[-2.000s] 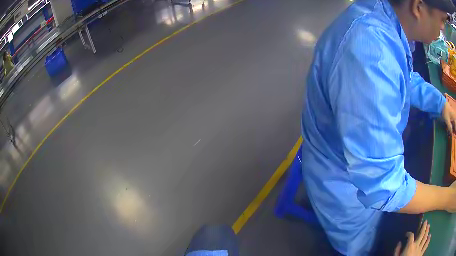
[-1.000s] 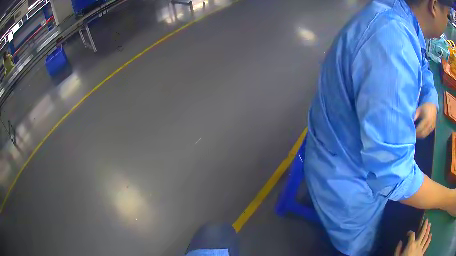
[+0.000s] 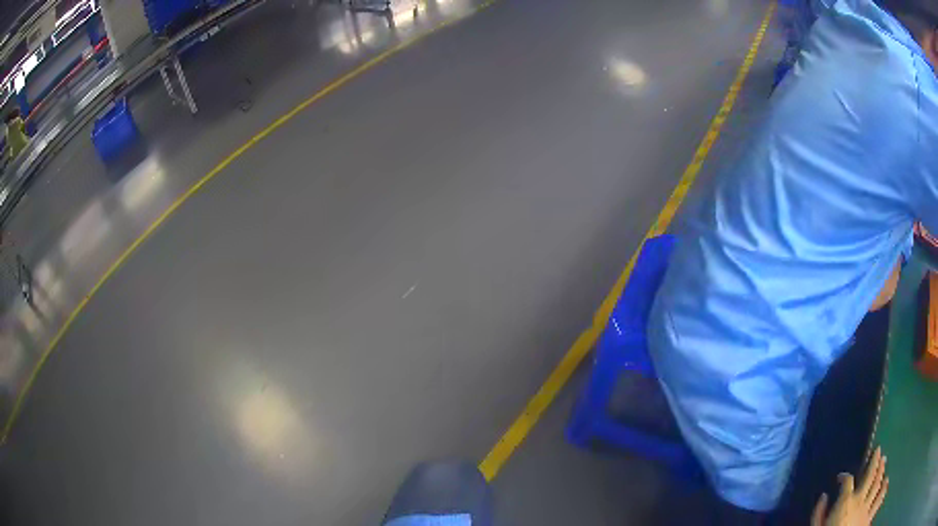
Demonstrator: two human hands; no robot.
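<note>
A bare hand, which appears to be my left hand, is cut off by the bottom edge at the lower right. It lies at the edge of the green-topped bench with its fingers apart and nothing visible in it. My right hand is out of the picture. An orange-brown panel or stack of panels lies on the bench above my hand, cut off by the right edge. Another bit of orange-brown shows higher up, mostly hidden.
A person in a light blue coat leans over the bench beside me, arms mostly hidden. A blue plastic stool stands behind them on the grey floor. Yellow lines cross the floor. A blue bin stands at the far left.
The person in blue has leaned away, up and to the right, uncovering more of the stool and yellow line. Their near hand has left the bench near mine. My hand has not visibly moved.
</note>
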